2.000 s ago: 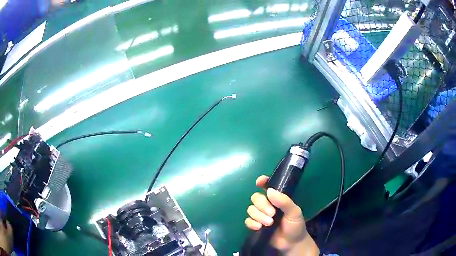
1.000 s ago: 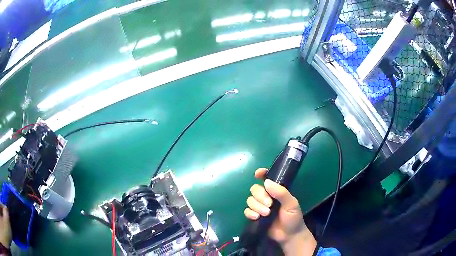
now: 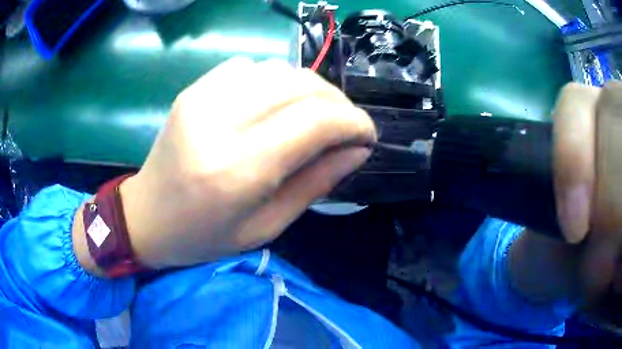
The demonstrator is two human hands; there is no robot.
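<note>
The open device [image 3: 395, 88], white-edged with a black inside and a round ribbed lens assembly [image 3: 374, 34], is at the top centre. A red lead [image 3: 326, 48] runs along its left side. My right hand [image 3: 590, 163], cut off by the right edge, grips the black electric screwdriver [image 3: 501, 167], which lies level and points left. Its thin bit [image 3: 406, 146] reaches my left fingertips in front of the device. My left hand [image 3: 252, 157] has thumb and fingers pinched together at the bit's tip; whether they hold a screw is hidden.
The blue screw bin [image 3: 42, 48] is at the top left on the green bench [image 3: 89, 102]. Part of a white rounded base [image 3: 158, 3] shows at the top edge. A black cable [image 3: 470, 5] runs right from behind the device. Another black cord crosses the lower right.
The view has tilted down towards my lap. My left hand has come from the bin to the device. My right hand has turned the screwdriver level, bringing its bit to my left fingertips.
</note>
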